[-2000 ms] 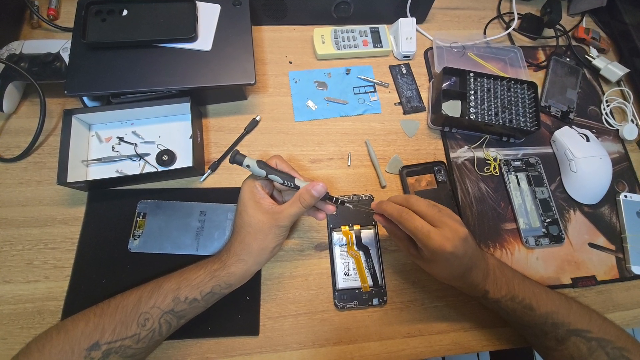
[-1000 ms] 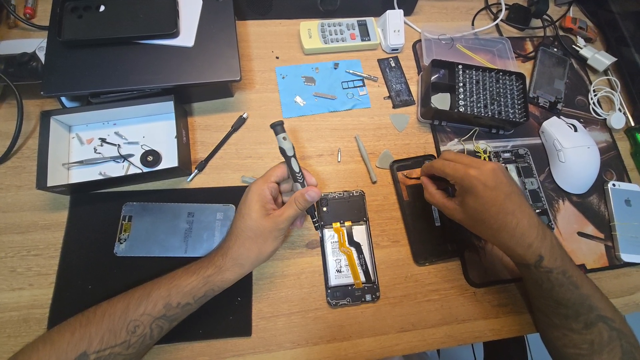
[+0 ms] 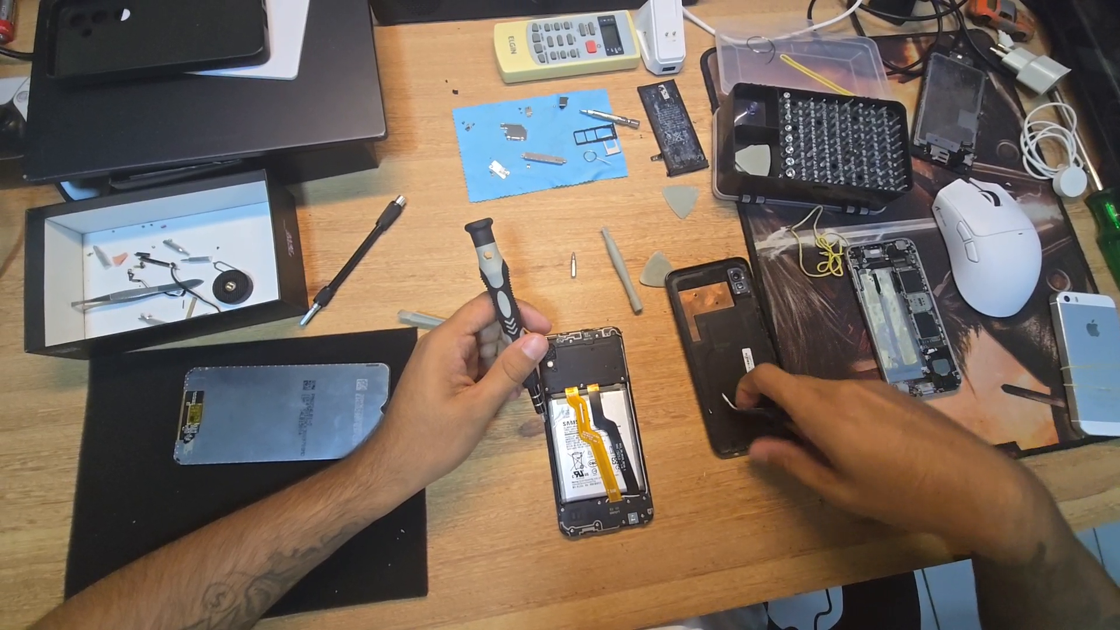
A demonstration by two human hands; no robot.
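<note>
My left hand [image 3: 472,376] grips a black and grey precision screwdriver [image 3: 500,302], its tip down by the left edge of an opened smartphone [image 3: 582,363]. That phone lies flat, showing a white battery [image 3: 570,481] crossed by an orange flex cable [image 3: 591,433] and a black one. To its right lies a black phone back cover [image 3: 713,350] with a copper-coloured patch. My right hand [image 3: 840,437] is over the cover's lower right part, fingers bent, with a thin light-coloured piece at the fingertips; its grip is partly hidden. A loose screwdriver bit [image 3: 573,265] and a grey plastic spudger [image 3: 621,269] lie above the phone.
A bit case [image 3: 814,197] stands back right, near a loose battery [image 3: 672,127] and a blue cloth [image 3: 481,179] with small parts. A white mouse [image 3: 989,249] and another opened phone [image 3: 901,315] lie right. At left are a parts box [image 3: 166,337] and a detached display [image 3: 280,420] on a black mat.
My right hand has left the opened phone's top and moved right, over the back cover, then lower along it. The screwdriver in my left hand now stands more upright, its tip at the phone's left edge.
</note>
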